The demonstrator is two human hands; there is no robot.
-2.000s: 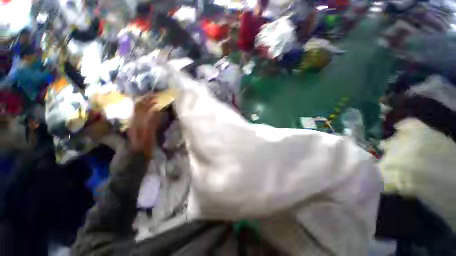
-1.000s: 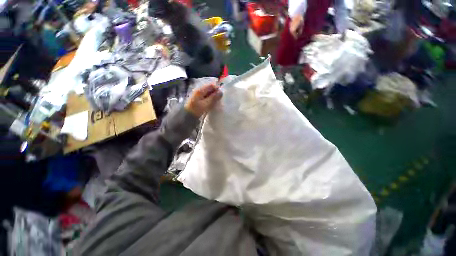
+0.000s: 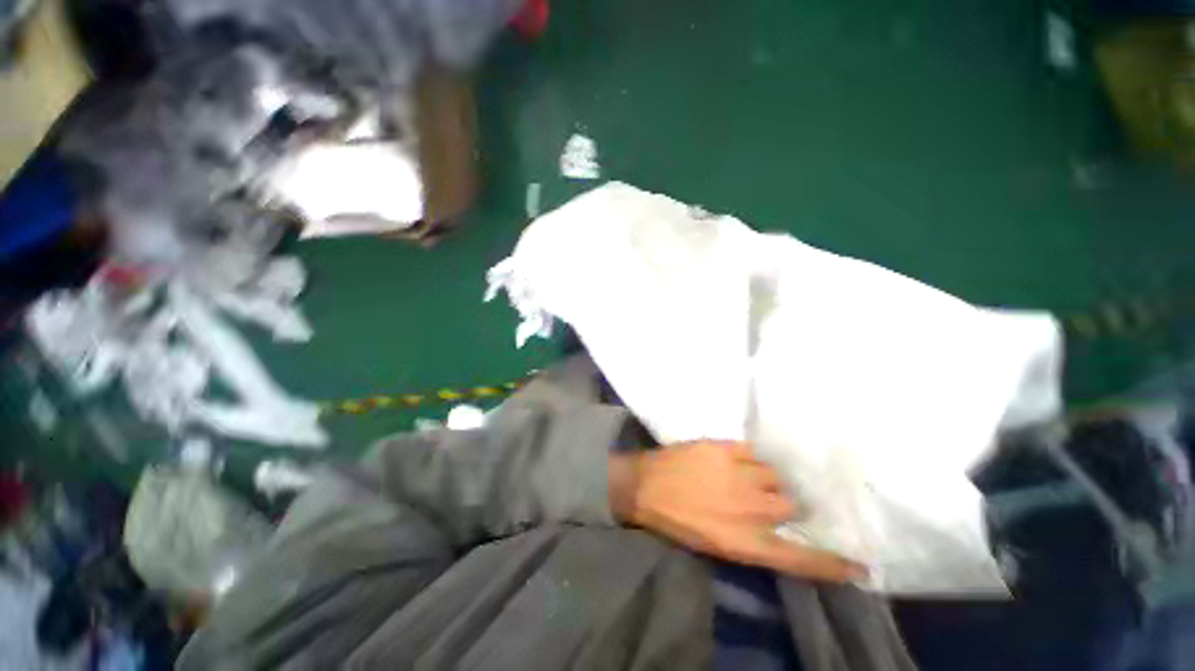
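Observation:
A white woven sack (image 3: 865,380) stretches across the middle and right of the view, over the green floor, in front of me. Loose white scraps (image 3: 524,299) hang at its left end. My bare left hand (image 3: 747,511) comes from a grey-brown sleeve and lies against the sack's near lower edge. Some of its fingers look curled and one points right. Blur hides whether they grip the cloth. My right hand is not in view.
A carton (image 3: 446,151) with white and grey pieces stands at upper left. White strips (image 3: 236,374) lie at left beside a yellow-black floor line (image 3: 433,397). Dark items (image 3: 1088,524) lie at lower right. An olive bundle (image 3: 1153,85) is at upper right.
My left hand has left the sack's upper rim and moved down and right to its near edge. The sack now lies lower and more sideways. The view has turned down towards the floor.

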